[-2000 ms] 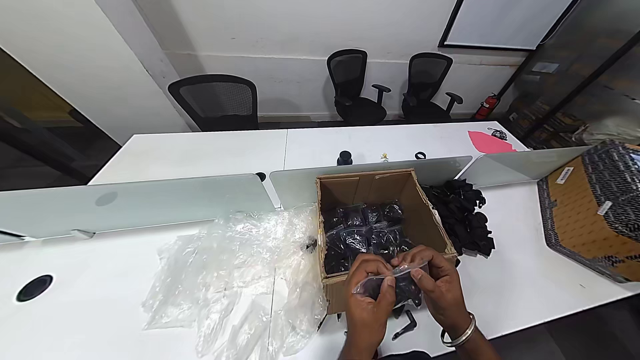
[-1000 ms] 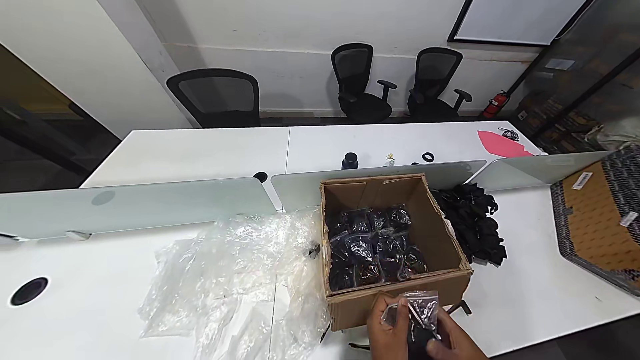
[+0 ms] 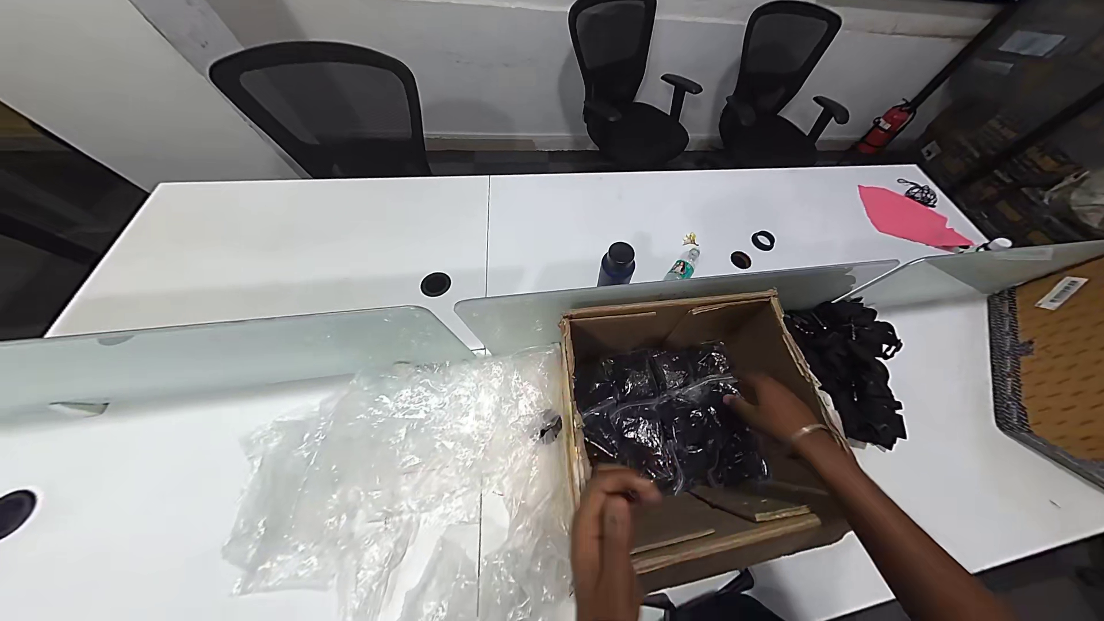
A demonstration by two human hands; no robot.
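An open cardboard box stands on the white desk with several clear zip bags of black items lying in rows inside. My right hand reaches into the box from the right, its fingertips at the upper right bags; whether it grips one cannot be told. My left hand is over the box's near left edge with curled fingers, near the lowest bags, and what it holds, if anything, is hidden. Empty clear plastic bags spread left of the box, and a heap of black items lies to its right.
A low glass partition runs behind the box. Beyond it stand a dark bottle and a clear plastic bottle, with a pink sheet farther right. A large patterned carton sits at the right edge.
The zip bag that both hands held at the box's front edge is no longer there. My right hand has moved into the box, and my left hand has shifted to its near left edge.
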